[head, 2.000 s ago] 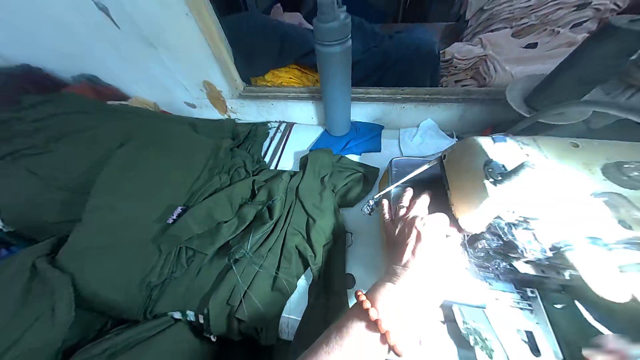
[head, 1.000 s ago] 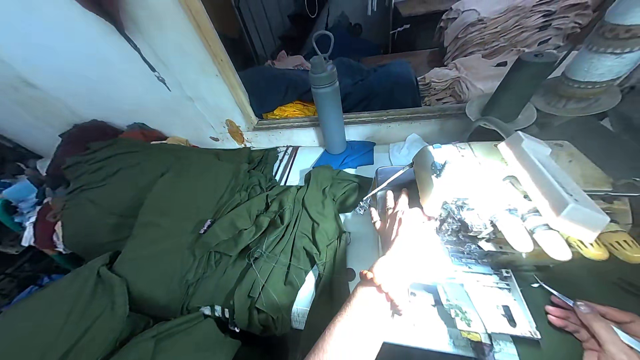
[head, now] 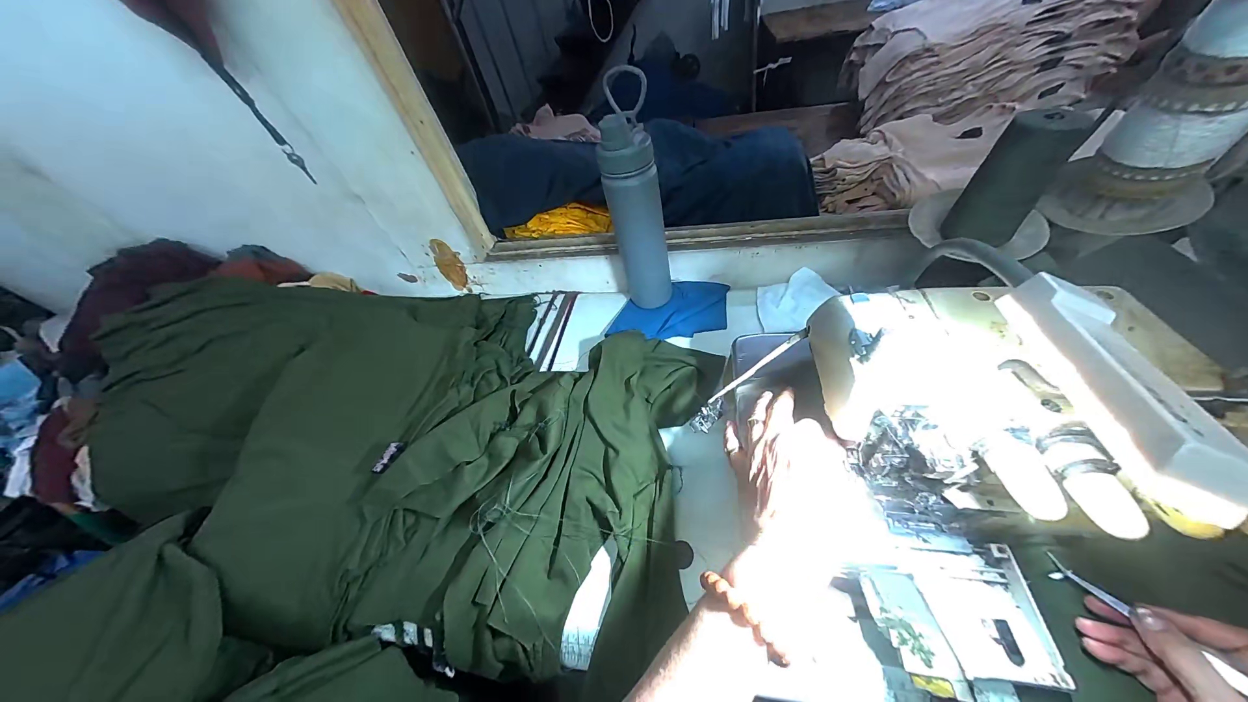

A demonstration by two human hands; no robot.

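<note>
My left hand, a beaded bracelet at its wrist, reaches to the left end of a sewing machine; its fingertips lie by a grey metal tray. Glare washes out its back, and whether it holds anything cannot be told. My right hand, at the lower right, holds metal tweezers with the tips pointing up and left. The machine's bright metal plate lies between the hands. Dark green garments with loose threads spread over the left of the table.
A grey bottle stands on a blue cloth by the window ledge. A white lamp hangs over the machine. Thread cones stand behind it. Pale cut fabric pieces are stacked beyond the ledge. A clothes heap lies far left.
My right hand, barely in view two seconds ago, now shows more fully with the tweezers. My left hand stays by the machine's left end. The view has shifted.
</note>
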